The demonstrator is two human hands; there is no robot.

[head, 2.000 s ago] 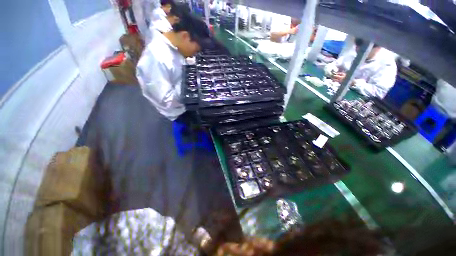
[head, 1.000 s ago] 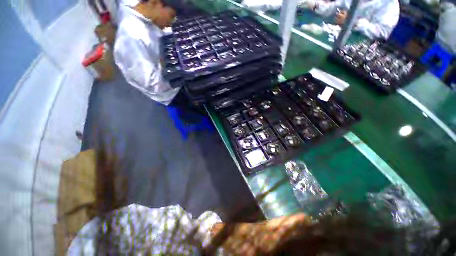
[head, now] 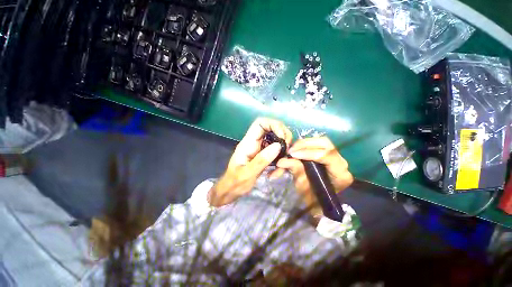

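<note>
My left hand [head: 250, 162] holds a small black watch case [head: 273, 147] between thumb and fingers, near the bench's front edge. My right hand [head: 323, 162] holds a thick black dispensing syringe [head: 324, 191]. Its front end points at the case, and its tip is hidden by the fingers. The syringe's rear end lies by the right cuff, beside a white and green piece [head: 349, 224]. A loose pile of tiny white and black rings [head: 310, 84] lies on the green bench beyond the hands. A clear bag of tiny parts [head: 247, 68] lies left of the pile.
A black tray of cases [head: 193, 92] is at the left, with tall black stacked trays [head: 50, 50] beyond it. A black controller [head: 440, 132] with knobs, gauge and yellow label is at the right. A whitish pad [head: 398, 157] lies beside it. A crumpled clear bag [head: 407, 25] is at the back.
The view has swung right and down from the trays and aisle to the bench in front. Both hands, the case and syringe now show clearly; earlier only a blurred hand and sleeve showed at the bottom.
</note>
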